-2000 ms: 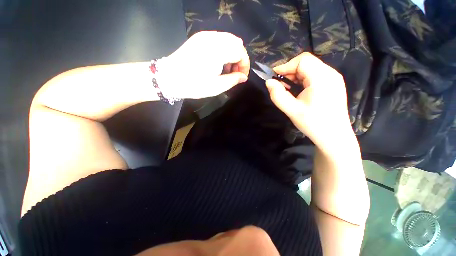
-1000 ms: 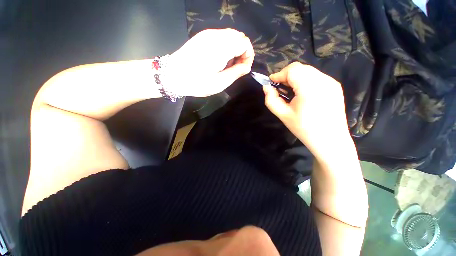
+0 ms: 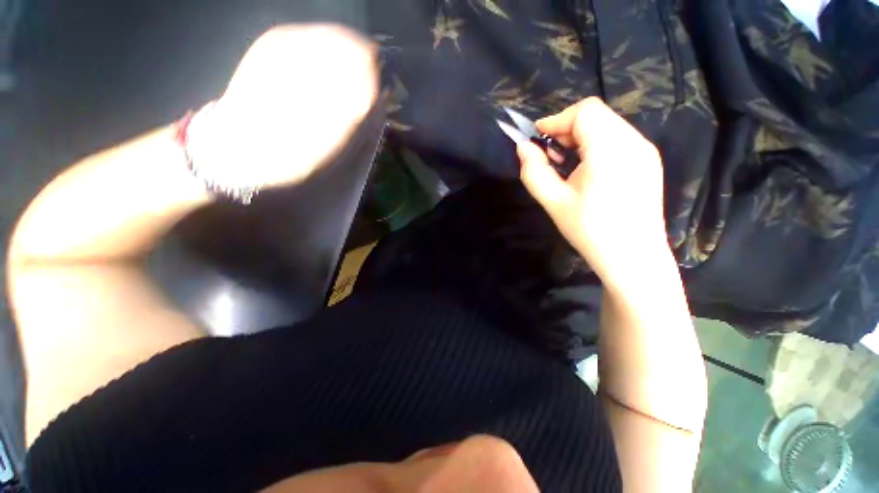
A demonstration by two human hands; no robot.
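A dark garment [image 3: 636, 58] with a gold-brown leaf print lies spread at the top and right, with folds bunched at the right and dark cloth running down to my lap. My right hand [image 3: 607, 183] is over the garment and holds small thread snips [image 3: 525, 130], their two pointed blades apart and pointing up and left. My left hand [image 3: 304, 101] is blurred, over the black surface to the left of the garment. Its fingers are not clear, and I cannot tell if it holds anything.
The black surface [image 3: 116, 58] fills the left, its edge running down beside my lap. A yellow-brown label [image 3: 351, 273] shows below that edge. A small round fan [image 3: 812, 456] stands at the lower right over a green floor [image 3: 728, 424]. A pale patch shows at the upper right.
My left hand has moved left, away from the snips and off the garment's edge. The snips' blades have opened. My right hand has stayed nearly in place.
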